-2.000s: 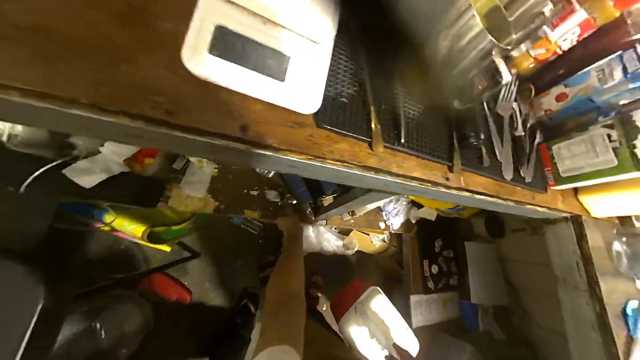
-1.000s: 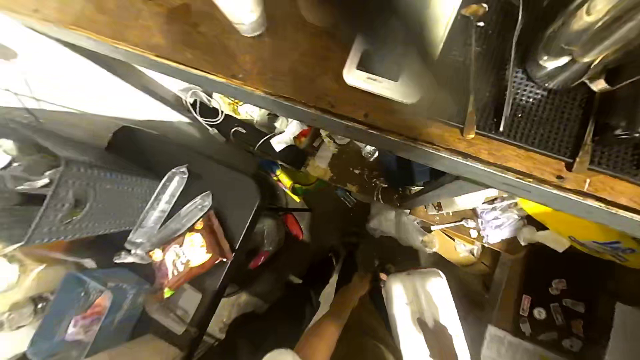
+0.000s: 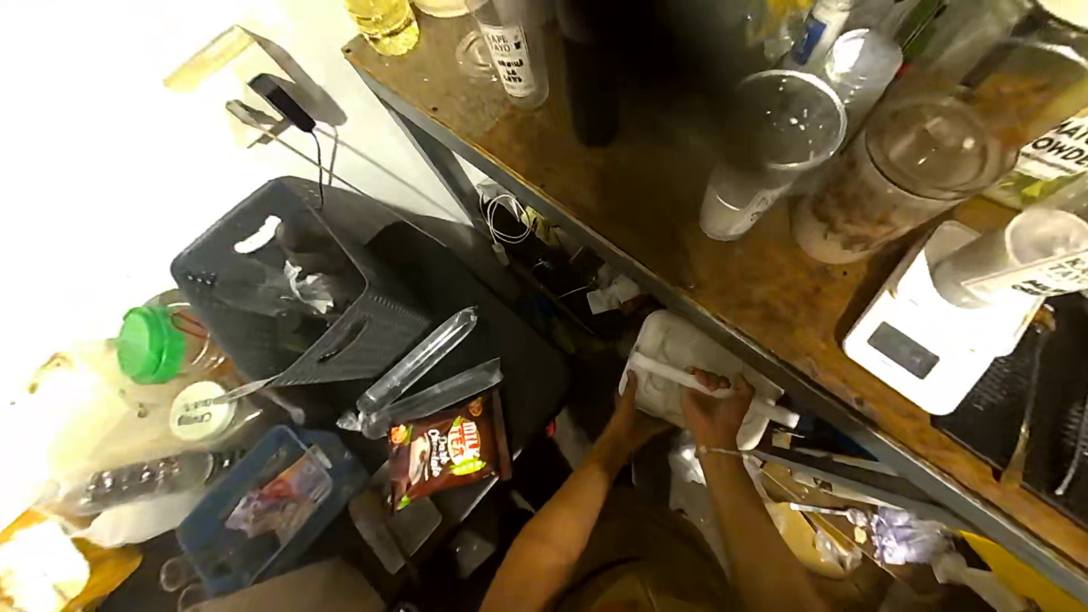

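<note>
Both my hands are on a white plastic container point(image 3: 671, 340) with a long white bar across its face, below the edge of the wooden counter. My left hand point(image 3: 631, 418) grips its lower left edge. My right hand point(image 3: 718, 404) is closed around the bar's right part, with a thin band at the wrist. Part of the container is hidden by my hands and the counter edge. Above and to the right, a white digital scale point(image 3: 905, 348) bears a tilted clear plastic cup point(image 3: 986, 268).
The wooden counter point(image 3: 595, 195) runs diagonally, with cups and a large lidded jar point(image 3: 901, 178) on it. At left are a dark grey basket point(image 3: 340, 348), a brown milk tea packet point(image 3: 450, 455), a blue bin point(image 3: 200, 527) and a green-lidded jar point(image 3: 153, 344). A charger point(image 3: 285, 102) is plugged into the wall.
The white container now lies between both hands below the counter edge; one second ago a white container was beside one hand. The view has swung far toward the left side.
</note>
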